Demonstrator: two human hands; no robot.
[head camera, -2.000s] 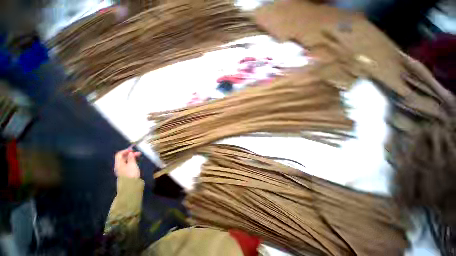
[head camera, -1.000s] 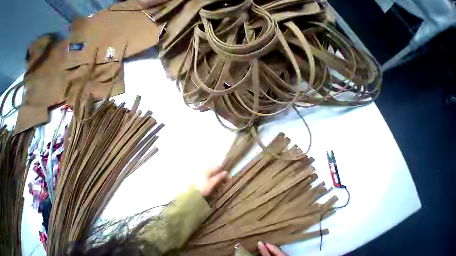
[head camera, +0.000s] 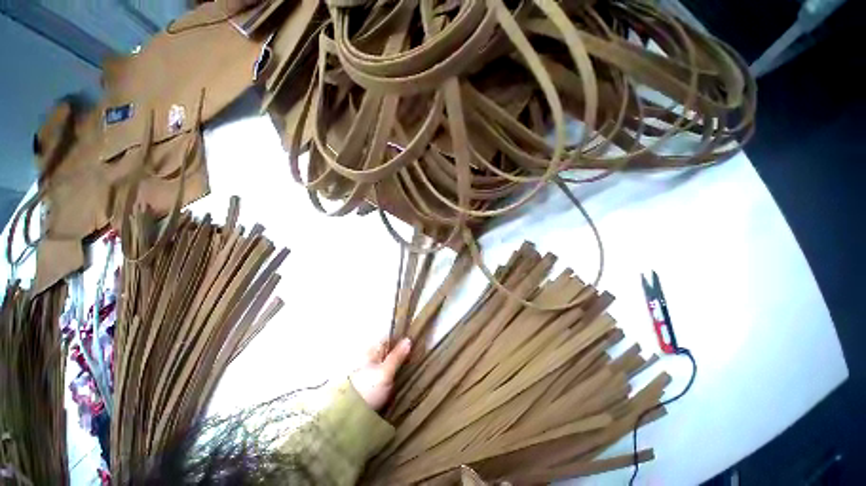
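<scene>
My left hand (head camera: 381, 372) comes in from the lower left in a tan sleeve. It is closed on a few narrow brown straps (head camera: 410, 285), which stick up above its fingers towards the looped pile. The hand is at the left side of a fanned strap bundle (head camera: 517, 370). Red-and-dark thread snips (head camera: 659, 313) lie on the table right of that bundle, with a thin dark cord curling down from them. My right hand is not recognisable; a small tan bit shows at the bottom edge.
Looped straps (head camera: 456, 104) are heaped at the top. A second strap bundle (head camera: 190, 323) and a third (head camera: 30, 380) lie left, with patterned cloth (head camera: 92, 370) between them. Brown panels (head camera: 161, 85) lie at the upper left. The white table (head camera: 760, 361) has a curved right edge. Dark hair blurs the lower left.
The view has swung from a blurred left side to the bundle and looped pile. Over the last second my left hand has moved slightly left and down; my right fingers have left the bottom edge.
</scene>
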